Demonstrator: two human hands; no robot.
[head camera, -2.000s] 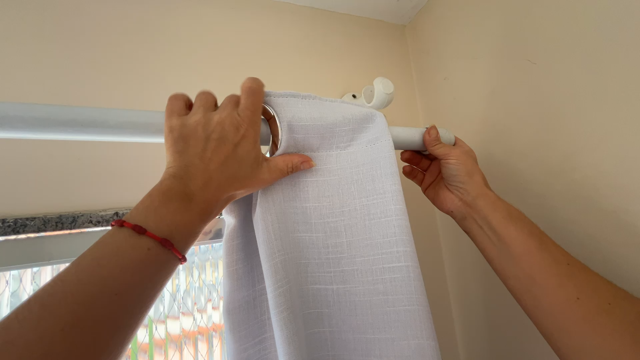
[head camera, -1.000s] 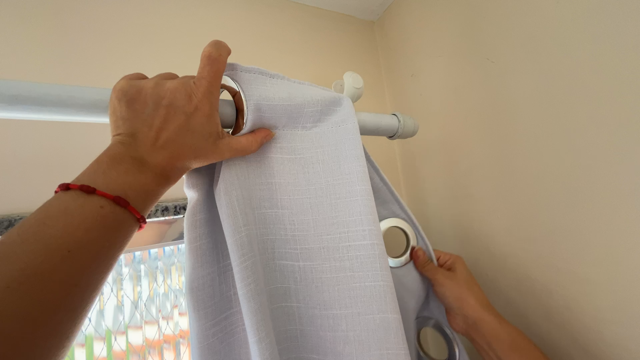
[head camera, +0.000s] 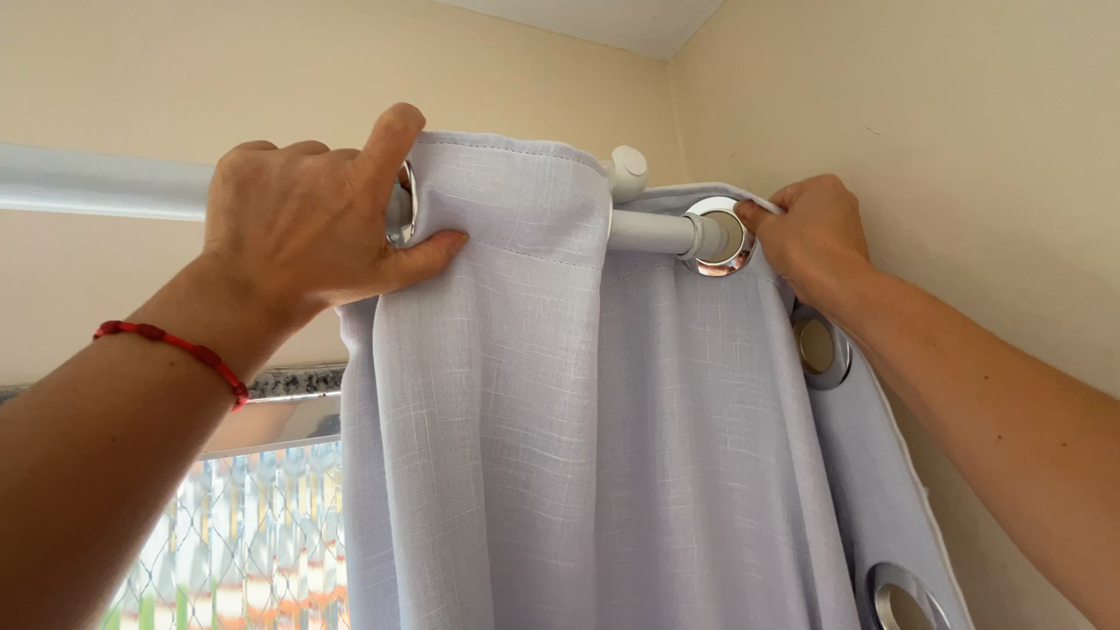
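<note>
A pale lilac-grey grommet curtain (head camera: 525, 367) hangs partly on a white curtain rod (head camera: 96, 184). My left hand (head camera: 306, 219) grips the rod beside a silver grommet (head camera: 407, 201) threaded on it, thumb against the fabric. With its fingers my right hand (head camera: 814, 227) pinches the curtain's top edge beside another silver grommet (head camera: 722, 262), which is at the rod's capped end (head camera: 700, 236); whether the end is inside the ring I cannot tell. Lower right, more grommets (head camera: 840, 354) hang off the rod in the loose fabric.
A white rod bracket (head camera: 628, 171) sticks out from the wall behind the curtain. The wall corner (head camera: 682, 131) is close to the rod's end. At lower left is a window (head camera: 254, 525) with ribbed glass and wire mesh, below a stone lintel edge (head camera: 297, 381).
My right hand has gone from the rod's end down to the loose grommets, then up to the rod's end with a grommet. My left hand stays on the rod.
</note>
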